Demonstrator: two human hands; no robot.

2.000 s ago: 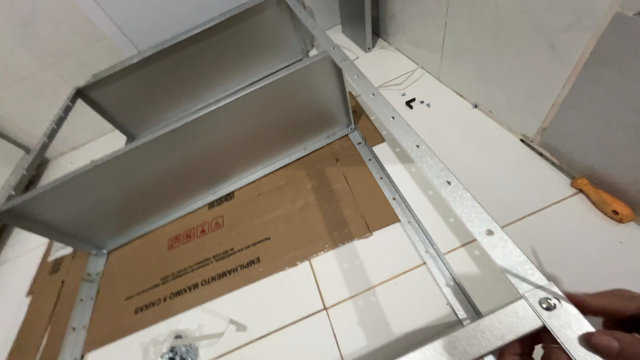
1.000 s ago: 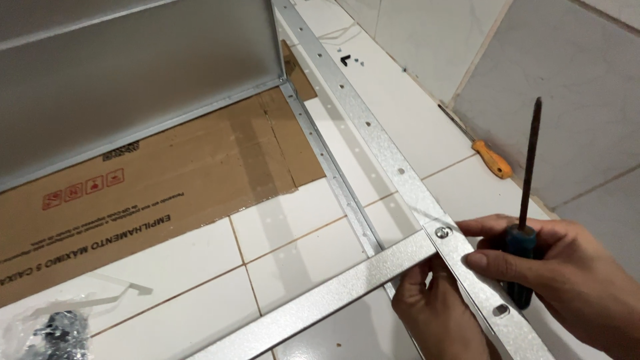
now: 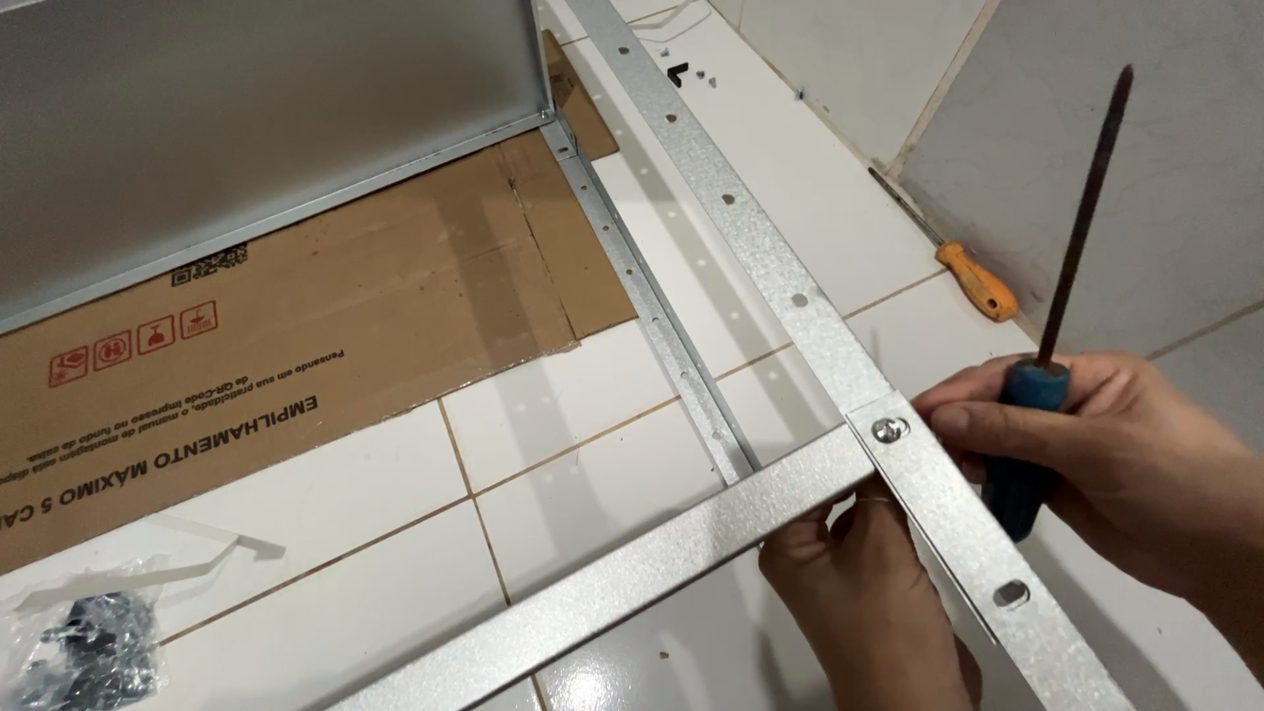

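Note:
A perforated metal upright (image 3: 765, 252) of a shelving unit crosses the right half of the view. The edge of a metal shelf (image 3: 612, 583) meets it at a corner, where a screw (image 3: 890, 430) sits in a slotted hole. My right hand (image 3: 1096, 434) holds a screwdriver with a blue handle (image 3: 1022, 464), its dark shaft pointing up, while thumb and forefinger touch the upright's outer side beside the screw. My left hand (image 3: 864, 583) is under the joint with its fingertips hidden behind the metal; whether they pinch something there cannot be seen.
Flattened cardboard (image 3: 395, 267) lies beneath a standing metal shelf panel (image 3: 247, 128). A second upright (image 3: 652, 306) runs near the floor. An orange-handled screwdriver (image 3: 978, 281) lies by the tiled wall. A black L-shaped piece (image 3: 676, 74) and small screws are farther back; a plastic bag of parts (image 3: 94, 642) is lower left.
The blue-handled screwdriver, not visible two seconds ago, is in my right hand. Both hands have come fully into view at the corner joint. The view has shifted toward that corner.

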